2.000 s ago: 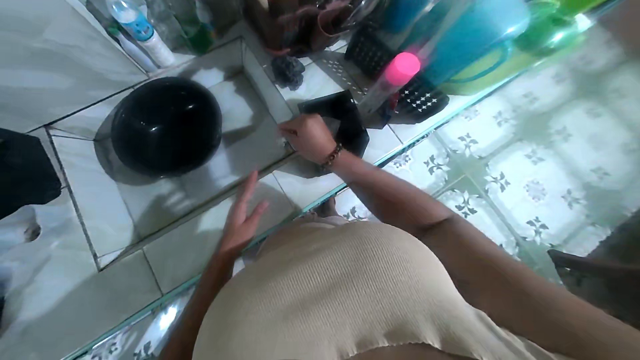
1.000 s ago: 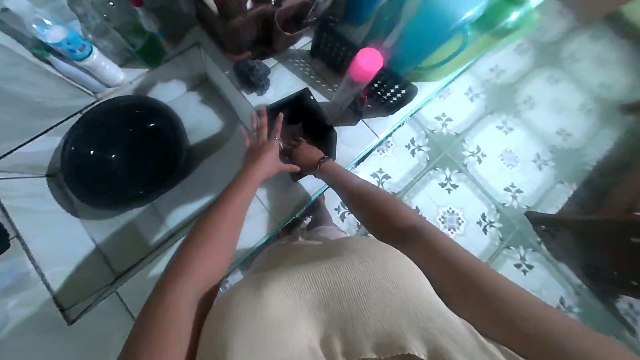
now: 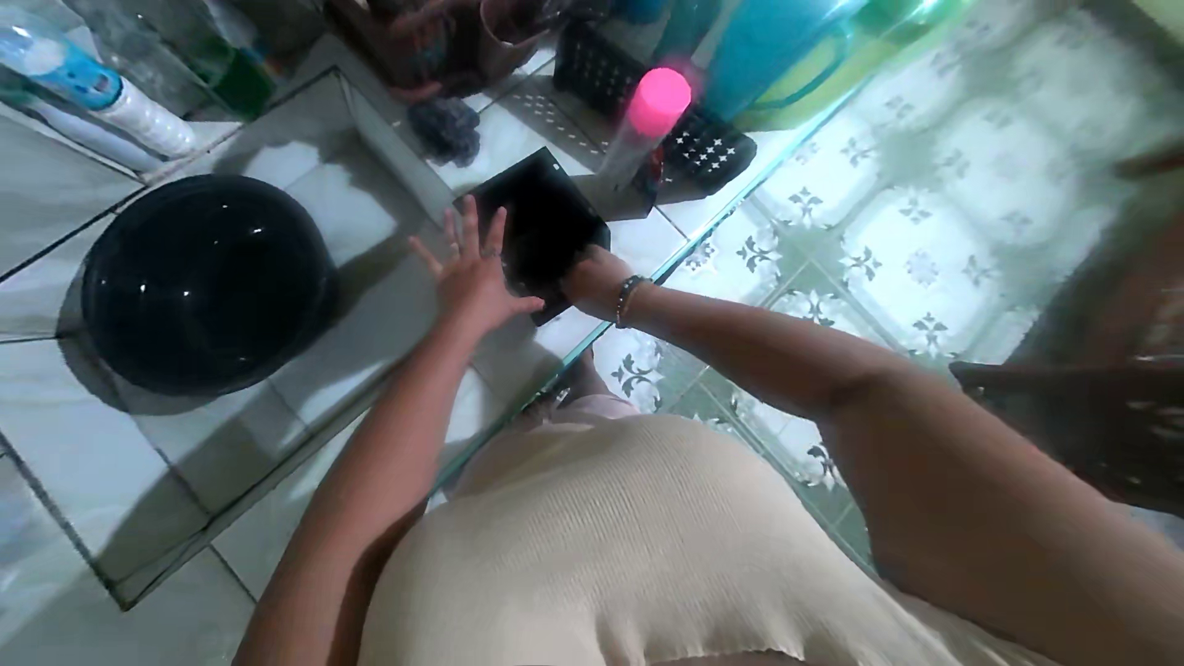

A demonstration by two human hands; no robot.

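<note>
A black square-edged container [image 3: 546,208] stands on the white tiled counter beside the raised rim of the tiled sink. My left hand [image 3: 474,273], fingers spread, lies against its left side and near edge. My right hand [image 3: 597,282], with a beaded bracelet at the wrist, reaches in at the container's near right side; its fingertips are hidden in the dark, and whether they hold anything does not show. A round black basin [image 3: 208,282] sits in the tiled sink to the left. A dark crumpled clump [image 3: 444,129] lies just beyond the container.
A clear bottle with a pink cap [image 3: 660,100] stands beside a black perforated basket [image 3: 717,153]. Behind are a teal pitcher [image 3: 786,55] and brown containers [image 3: 416,46]. Several bottles [image 3: 83,79] are at the back left. The counter's glassy edge [image 3: 712,227] runs above a patterned tile floor [image 3: 925,240].
My left hand has moved from the near sink rim to the black container, its fingers now spread. My right hand has shifted from the sink rim to the container's near right side. The view has shifted.
</note>
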